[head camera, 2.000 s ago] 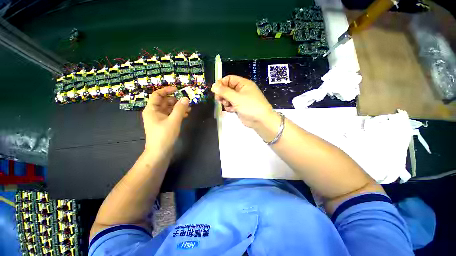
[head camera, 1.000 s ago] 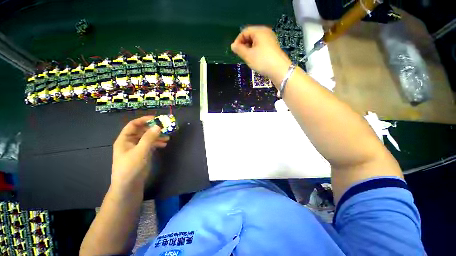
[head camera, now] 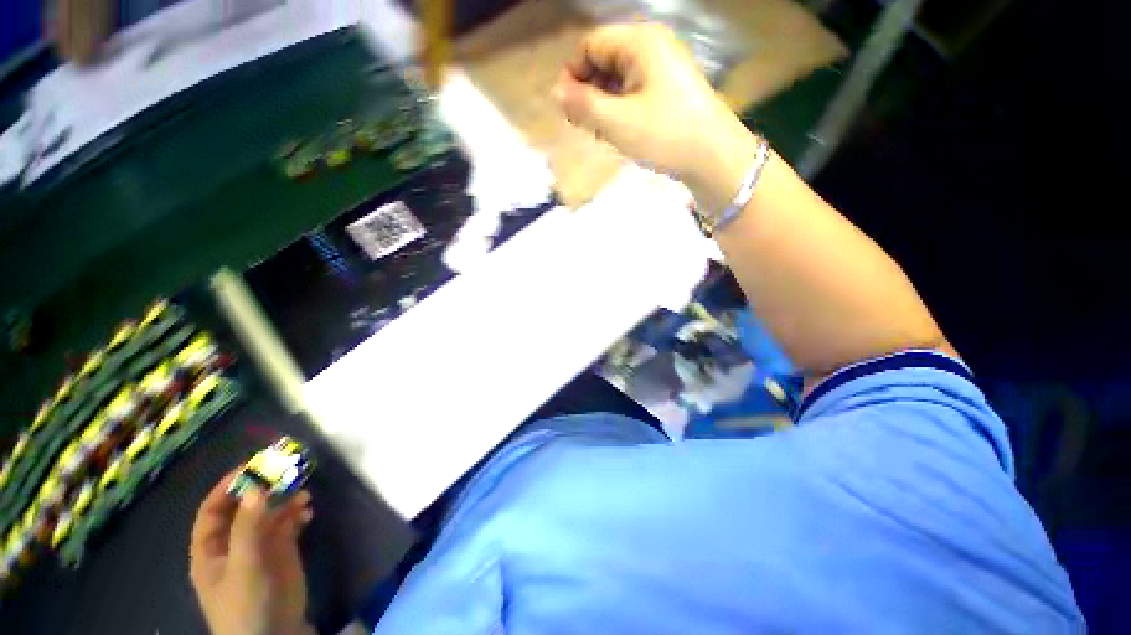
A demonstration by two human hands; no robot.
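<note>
My left hand (head camera: 251, 546), low at the left, holds a small circuit board (head camera: 275, 468) with yellow and white parts between its fingertips, above the black sheet (head camera: 161, 502). My right hand (head camera: 647, 93) is raised at the upper middle, over the brown cardboard. Its fingers are curled in; nothing shows in them, but their inner side is partly hidden. The picture is blurred and tilted.
Rows of boards (head camera: 118, 409) lie at the left. A white paper sheet (head camera: 471, 341) lies in the middle, with crumpled white tissue (head camera: 494, 161) and a black panel (head camera: 292, 288) beyond. More boards (head camera: 360, 143) lie behind. Cardboard (head camera: 527, 56) is at the top; part of a gold-brown dispenser (head camera: 435, 37) shows.
The view has swung right and tilted. My right hand has moved from above the black panel to over the cardboard. My left hand still holds the board, now lower in the picture.
</note>
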